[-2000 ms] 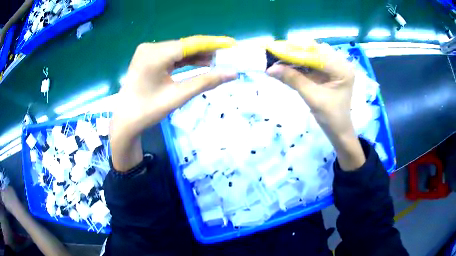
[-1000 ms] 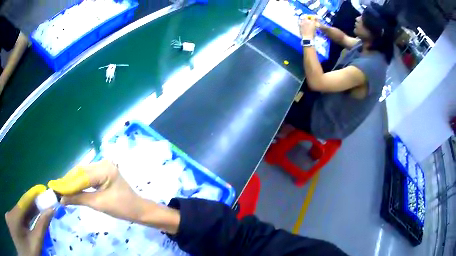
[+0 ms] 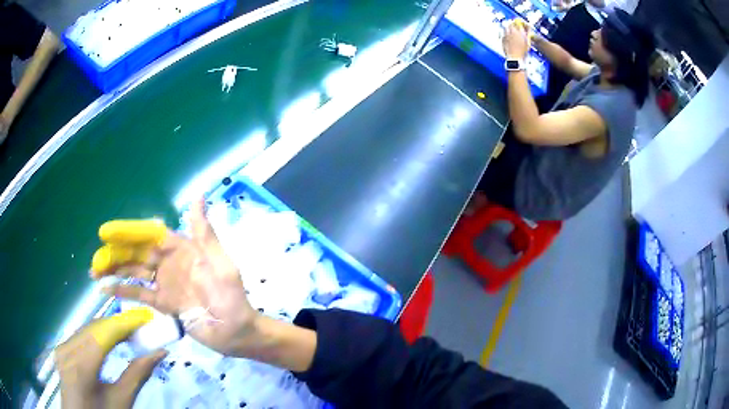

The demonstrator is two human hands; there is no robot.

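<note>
My left hand (image 3: 96,363), cut off by the lower left edge, holds a small white block (image 3: 153,332) between thumb and a yellow-cotted finger. The block has a dark end on its right, and thin pale wires (image 3: 204,318) stick out there, in front of my right palm. My right hand (image 3: 196,283) is open just above and right of the block, with fingers spread and yellow cots on two of them. Whether it touches the wires I cannot tell. Both hands are over the blue bin (image 3: 340,268) of white translucent housings.
The green conveyor belt (image 3: 160,152) carries wired units (image 3: 229,77). A metal edge rail (image 3: 304,136) borders the dark bench (image 3: 384,168). Another blue bin (image 3: 120,68) stands across the belt. A seated person (image 3: 559,152) works at right on a red stool (image 3: 499,240). Stacked trays (image 3: 659,295) stand far right.
My right hand has let go of the block and opened, its fingers now spread upward. My left hand still holds the block, now lower and further right in view. The view has shifted slightly.
</note>
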